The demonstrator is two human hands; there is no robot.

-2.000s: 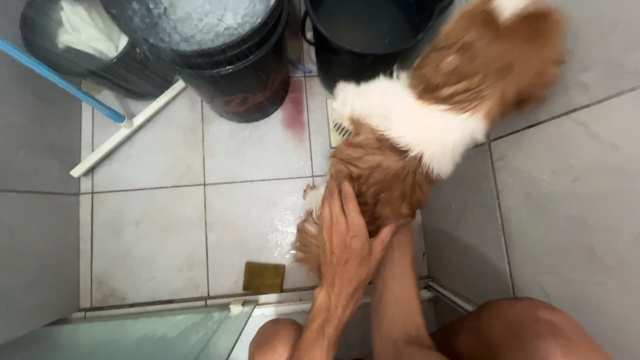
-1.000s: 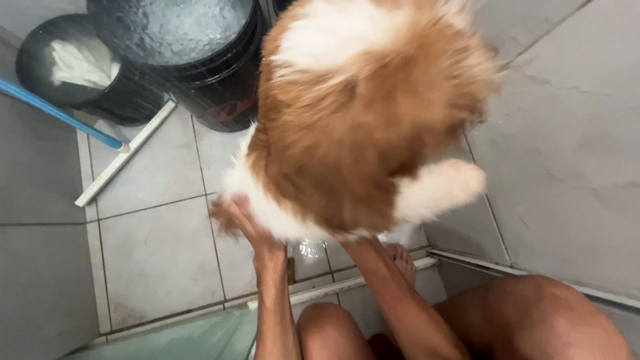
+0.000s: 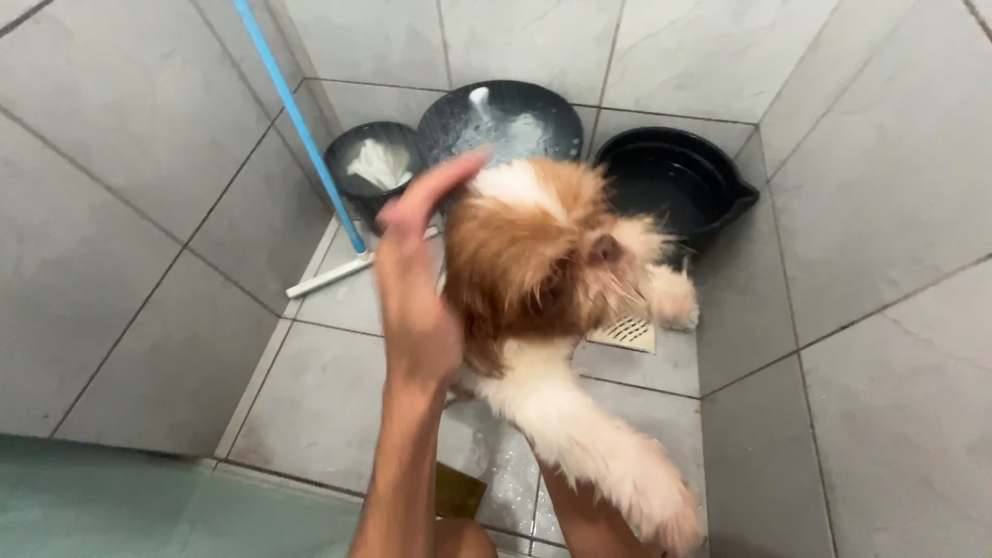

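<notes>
A brown-and-white long-haired dog (image 3: pixel 511 256) is held up off the tiled floor, its face turned to the right and one white foreleg stretched toward the lower right. My left hand (image 3: pixel 418 287) is beside the dog's head and neck on the left, palm toward the fur, fingers extended and blurred. Only the forearm of my right arm shows, below the dog; my right hand is hidden behind the dog's body and foreleg.
Along the back wall stand a small black bucket (image 3: pixel 360 182) with white cloth in water, a large black bucket (image 3: pixel 542 128) of water and a black tub (image 3: pixel 666 186). A blue-handled squeegee (image 3: pixel 298 128) leans at the left. A floor drain (image 3: pixel 632 335) lies behind the dog.
Two seconds ago the dog was low, with both hands on its hindquarters; now it is raised and its face shows. My left hand has come up beside its head. The view has tilted up.
</notes>
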